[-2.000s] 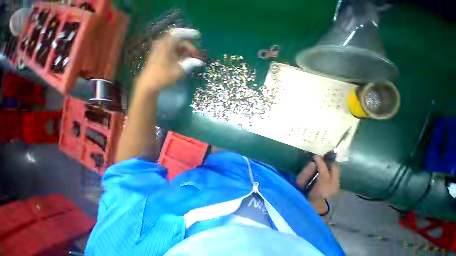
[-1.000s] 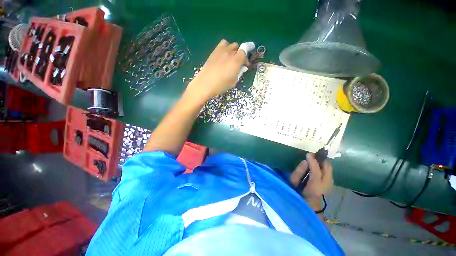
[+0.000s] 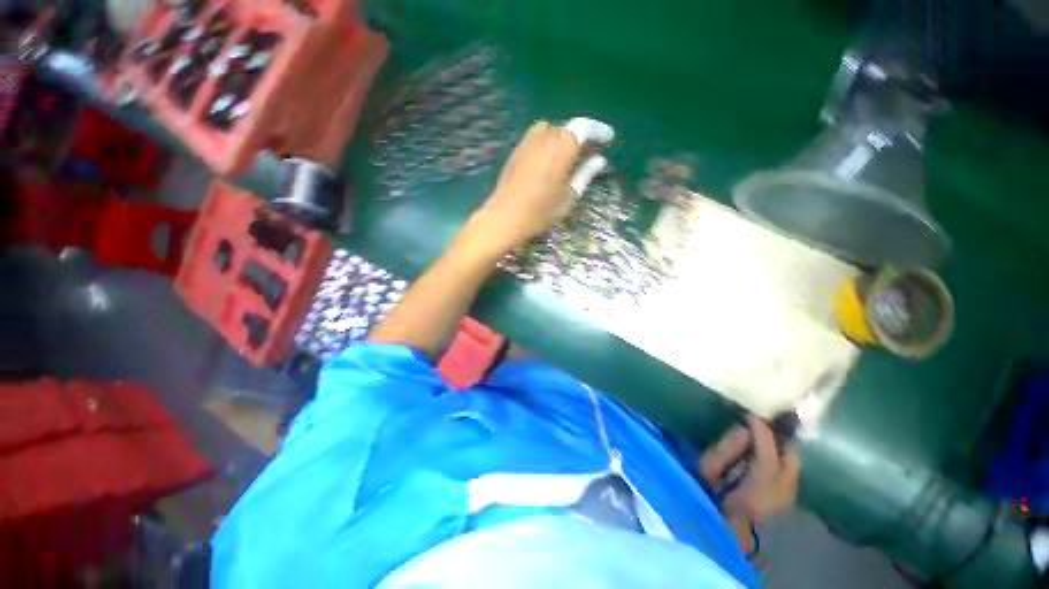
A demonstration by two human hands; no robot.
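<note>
My left hand [image 3: 549, 173], with white covers on thumb and finger, is over the upper left edge of a loose pile of tiny silver and dark parts [image 3: 610, 247]. Its fingertips are apart and nothing shows between them, though the view is blurred. A few brown rings [image 3: 670, 178] lie right of it by the cream paper form [image 3: 748, 305]. A clear tray with rows of rings [image 3: 449, 115] lies to its left. My right hand [image 3: 759, 469] is closed round a slim dark-handled tool [image 3: 736, 469] at the paper's lower right corner. Its tip is blurred.
A clear fume hood [image 3: 845, 213] and yellow-held cup [image 3: 909, 311] stand right of the form. Orange-red parts bins [image 3: 334, 86], a wire spool [image 3: 308, 190], lower bins [image 3: 207, 270] and silver-white parts [image 3: 351, 299] are at left. A blue box [image 3: 1021, 431] is at right.
The view has shifted, so the bench appears lower and further right. My left hand first came from the ring tray to the loose rings, then drew back left from them. My right hand keeps the tool.
</note>
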